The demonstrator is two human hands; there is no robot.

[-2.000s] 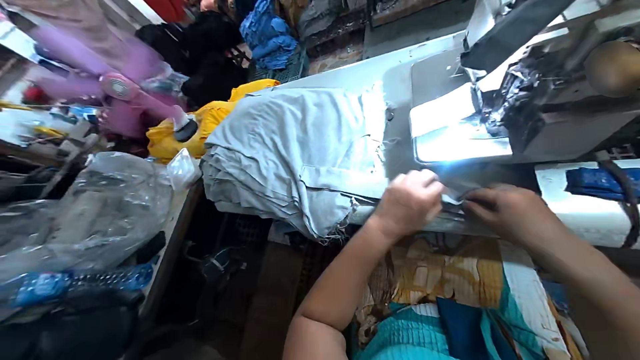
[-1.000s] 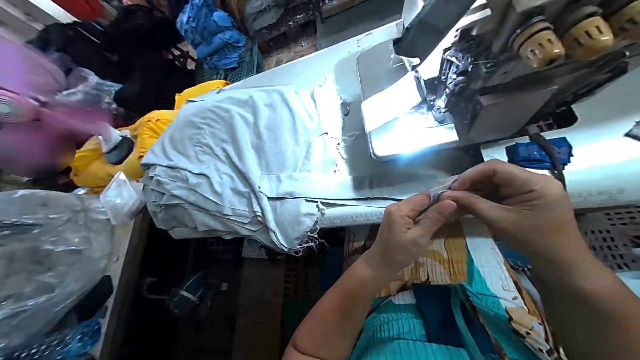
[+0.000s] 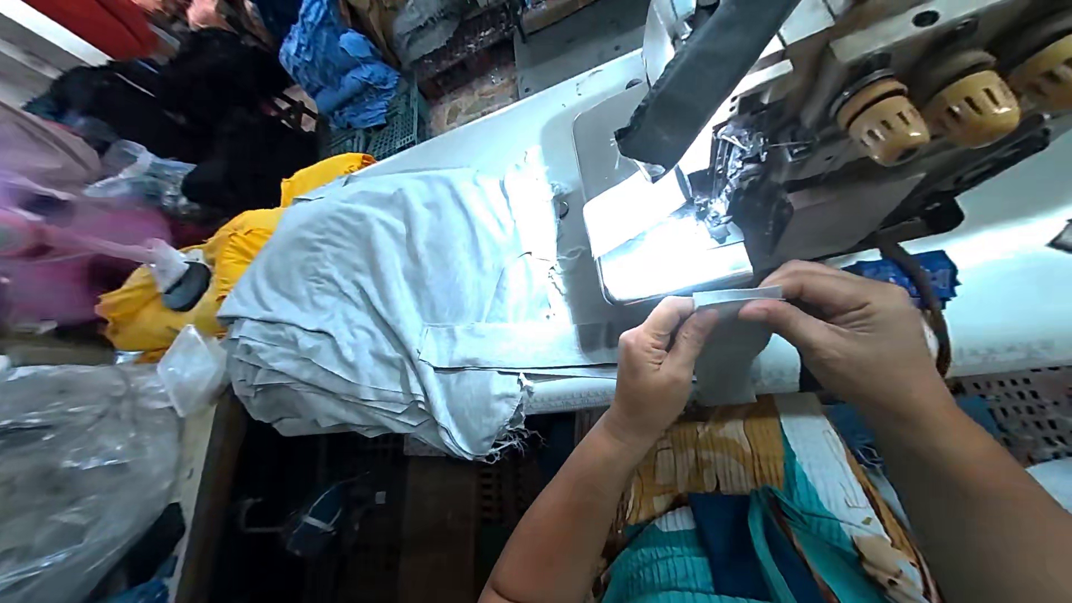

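A folded edge of a light grey fabric strip (image 3: 729, 297) is pinched between my left hand (image 3: 657, 360) and my right hand (image 3: 846, 327), thumb and fingers at each end. The strip hangs down below the fold, in front of the sewing machine's lit metal plate (image 3: 678, 272). To the left of my left hand, a flat grey fabric band (image 3: 519, 345) lies along the table's front edge. It rests partly on a large pile of light grey cloth (image 3: 377, 276) with frayed edges. The needle area is partly hidden behind a dark cover.
Tan tension knobs (image 3: 888, 121) line the machine at the upper right. A blue cloth bundle (image 3: 913, 275) lies behind my right hand. Yellow cloth (image 3: 243, 243), a pink fan (image 3: 84, 251) and clear plastic bags (image 3: 84, 469) are at the left. Patterned teal and brown fabric (image 3: 703, 469) lies below my hands.
My hands have raised the grey strip's end and now hold a flat folded edge between them, slightly apart; one second ago their fingertips were together. The view has shifted.
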